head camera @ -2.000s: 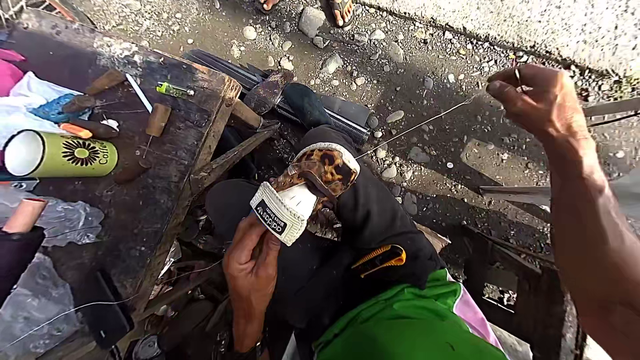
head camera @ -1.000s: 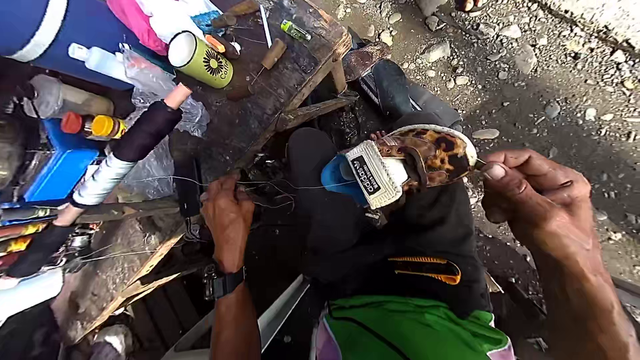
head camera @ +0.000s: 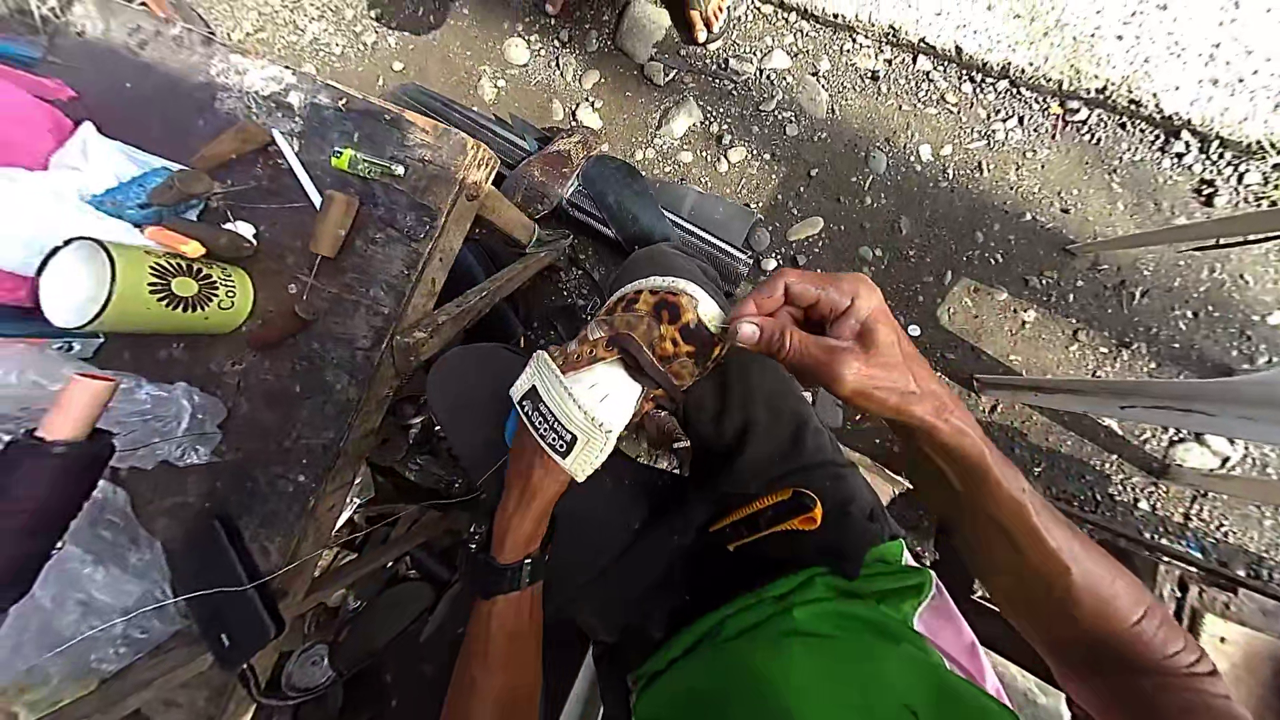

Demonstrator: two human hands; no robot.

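Note:
A leopard-print sneaker (head camera: 672,325) with a white tongue lies across my dark-trousered lap, its toe pointing away. My left hand (head camera: 532,480), with a watch on its wrist, is at the shoe's opening, its fingers hidden by the tongue; what they hold cannot be seen. My right hand (head camera: 815,330) is at the white edge of the toe, thumb and forefinger pinched together on something thin, like a thread end or needle. A thin thread (head camera: 300,560) runs from near my left hand down to the lower left. On my thigh lies a yellow utility knife (head camera: 768,515).
At the left, a wooden table (head camera: 330,290) holds a green cup (head camera: 150,287), a lighter (head camera: 367,163), wood-handled awls (head camera: 334,223), plastic bags and a thread spool (head camera: 60,480). A dark shoe (head camera: 555,170) lies beyond my knee. Another person's foot (head camera: 706,18) stands on the stony ground.
My left hand has moved from the thread beside the table to the shoe's opening. The right hand remains near the toe. The view has shifted.

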